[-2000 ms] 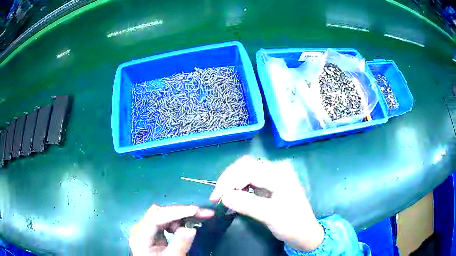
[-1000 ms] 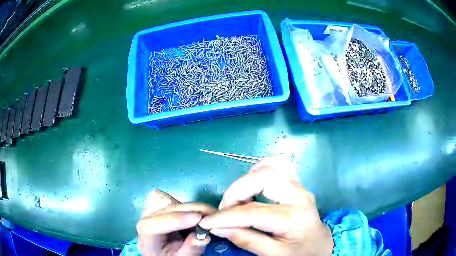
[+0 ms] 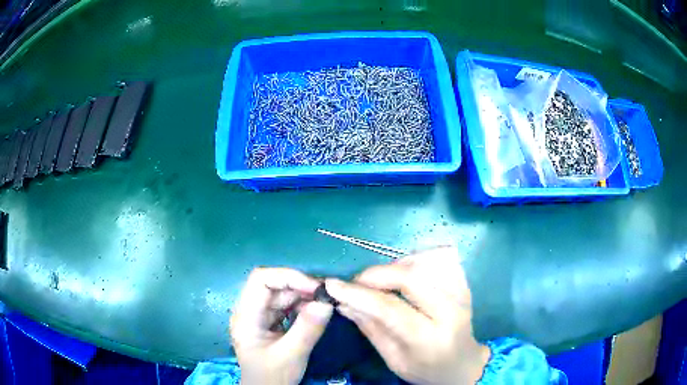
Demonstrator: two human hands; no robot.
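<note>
My left hand (image 3: 279, 323) and my right hand (image 3: 425, 316) are bare and meet low in the centre. Their fingertips pinch the end of a small black part (image 3: 325, 294), which looks like a housing; most of it is hidden by the fingers or blends into the dark area below. Any small metal piece at its end cannot be made out. Silver tweezers (image 3: 360, 242) lie on the bench, with one end hidden behind my right hand. The large blue bin (image 3: 339, 177) holds a heap of thin silver pins (image 3: 354, 113).
The middle blue bin (image 3: 557, 194) holds an open clear bag (image 3: 520, 135) of small metal fittings (image 3: 570, 139). The smallest blue bin (image 3: 649, 150) with tiny hardware is at far right. Black housings (image 3: 124, 120) lie in a row at left. A blue box with tan cardboard (image 3: 634, 352) is low right.
My hands were further apart two seconds ago and now meet at the black part's end. The view has shifted, so the bins and row of housings sit further right in the picture.
</note>
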